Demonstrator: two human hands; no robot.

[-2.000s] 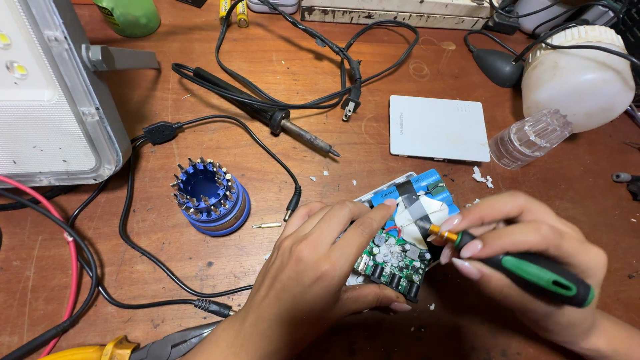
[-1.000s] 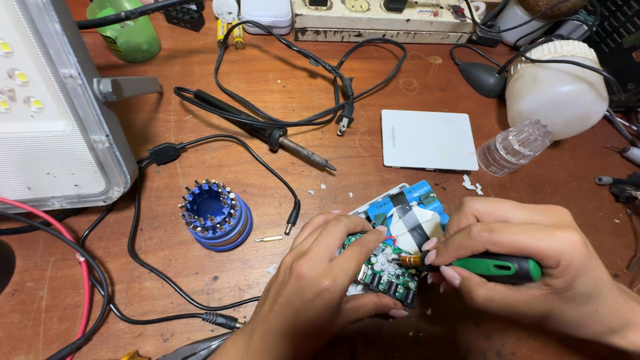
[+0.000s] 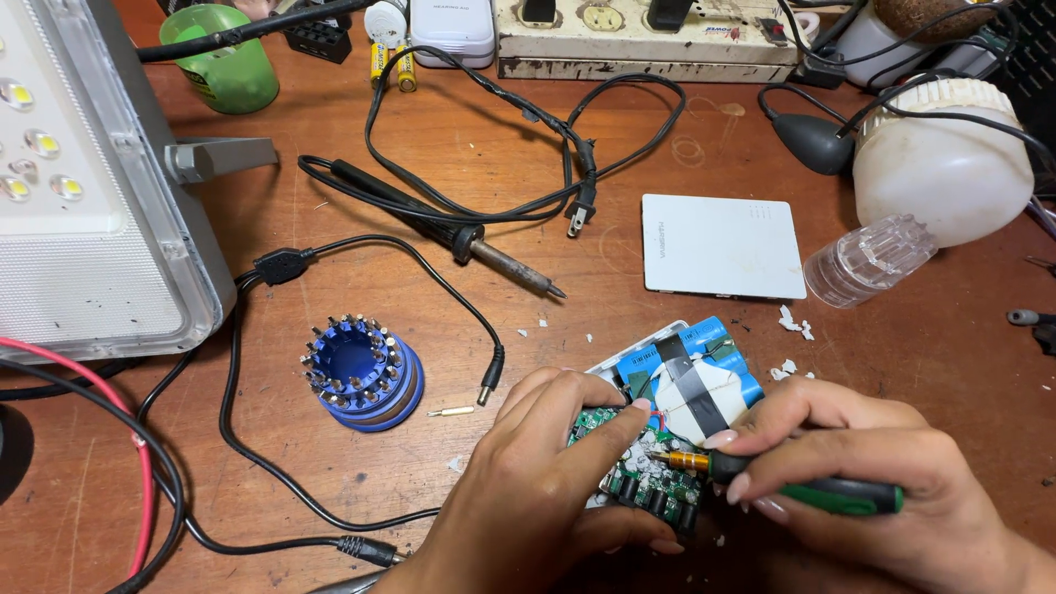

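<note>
My left hand [image 3: 553, 478] grips the left side of a green circuit board [image 3: 676, 487], thumb beneath its lower edge and index finger across its top. Whitish material coats the board's middle. My right hand [image 3: 874, 470] holds a green and black screwdriver [image 3: 833, 495], its tip at that whitish material. Behind the board lies a pack of blue battery cells [image 3: 714, 334], with black tape [image 3: 693, 388] over a white pad [image 3: 722, 396] on them. Part of a white casing [image 3: 639, 346] shows at their upper left.
A blue bit holder [image 3: 363, 371] stands left, beside a loose bit [image 3: 451, 411]. A soldering iron [image 3: 511, 268] with its cord, a white cover [image 3: 722, 247], a clear plastic piece [image 3: 870, 260] and a power strip [image 3: 643, 49] lie beyond. White flakes [image 3: 792, 322] are scattered at right.
The screwdriver has shifted from the edge of the white pad, where it was two seconds ago, onto the whitish material on the board. My left hand keeps its hold.
</note>
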